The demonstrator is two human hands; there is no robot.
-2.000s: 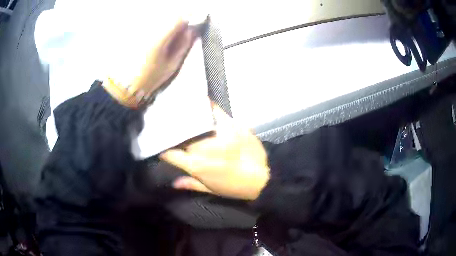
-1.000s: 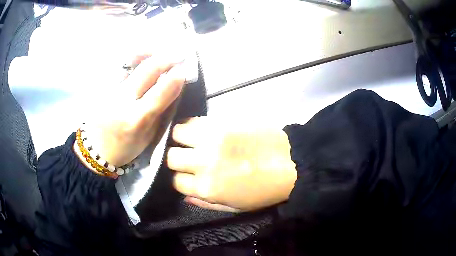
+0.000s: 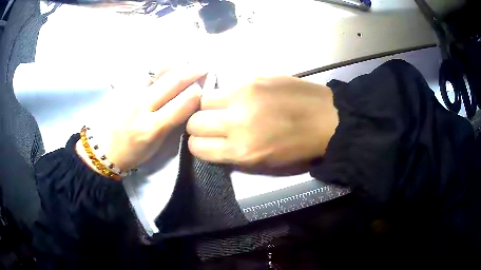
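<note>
My left hand (image 3: 153,118) rests on the pale, overexposed side of the fabric at centre left, its fingertips at the fabric's edge. My right hand (image 3: 258,124) lies beside it, fingers curled on the same edge, fingertips nearly touching my left hand's. The dark ribbed fabric (image 3: 205,184) hangs from under my right fingers toward the table's near edge and my lap. A dark round fitting (image 3: 219,16) of the machine head is just beyond my hands. The needle area is washed out by glare. What my fingertips pinch is partly hidden.
The cream machine bed (image 3: 390,26) with a dark gap line lies behind my right hand. Black scissors (image 3: 454,87) are at the right. A slim blue-purple tool (image 3: 358,4) lies at the top edge. A ruler strip (image 3: 295,200) runs along the near edge. Grey mesh material (image 3: 23,116) is at far left.
Since one second ago, my right hand has moved up and right toward the machine, uncovering the dark fabric strip and the ruler below. My left hand has shifted only slightly.
</note>
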